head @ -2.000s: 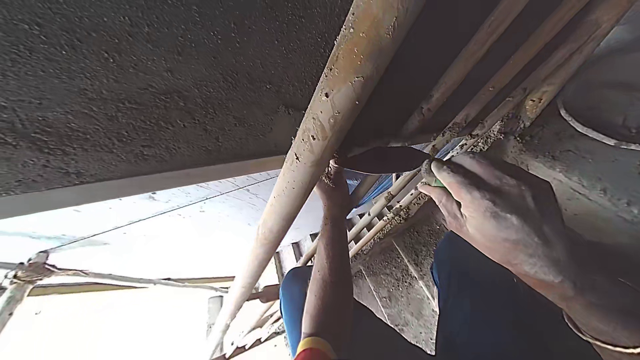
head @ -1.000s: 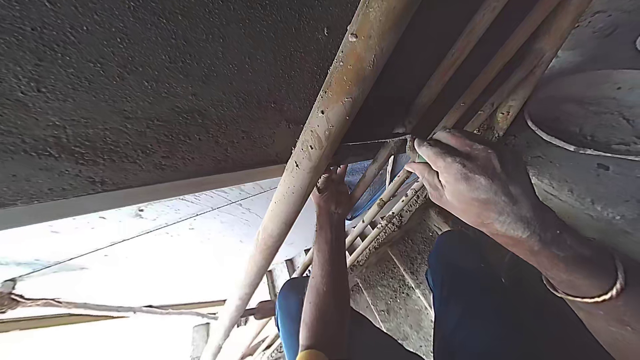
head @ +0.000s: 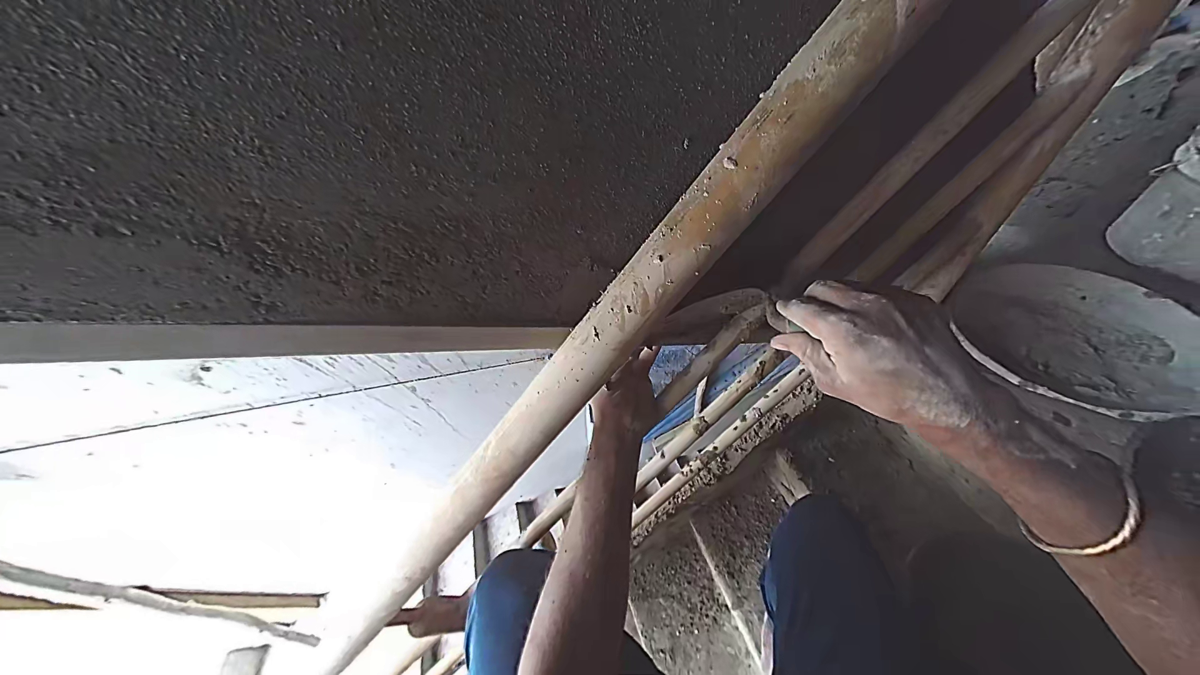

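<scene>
My right hand [head: 867, 352], dusty with mortar and with a bangle at the wrist, grips the end of a trowel. The trowel's blade [head: 712, 314] lies along the lower edge of a dark, rough plastered surface [head: 328, 169], behind a thick bamboo pole [head: 637, 291]. My left hand [head: 626, 394] is raised to that edge beside the pole, its fingers partly hidden by the pole; whether it holds anything cannot be told. A pale straight strip [head: 281, 343] runs along the plaster's edge.
More poles [head: 937, 141] slant at the upper right. A mortar-stained round pan [head: 1078, 337] stands at the right. Mortar-crusted poles [head: 722, 459] and a gritty platform [head: 694, 581] lie below, by my knees. A thin line [head: 281, 401] crosses the bright area at the left.
The trowel blade, seen broad and dark two seconds ago, looked thin and edge-on one second ago and now shows a broader face. My right hand has stayed on it. The view has shifted somewhat.
</scene>
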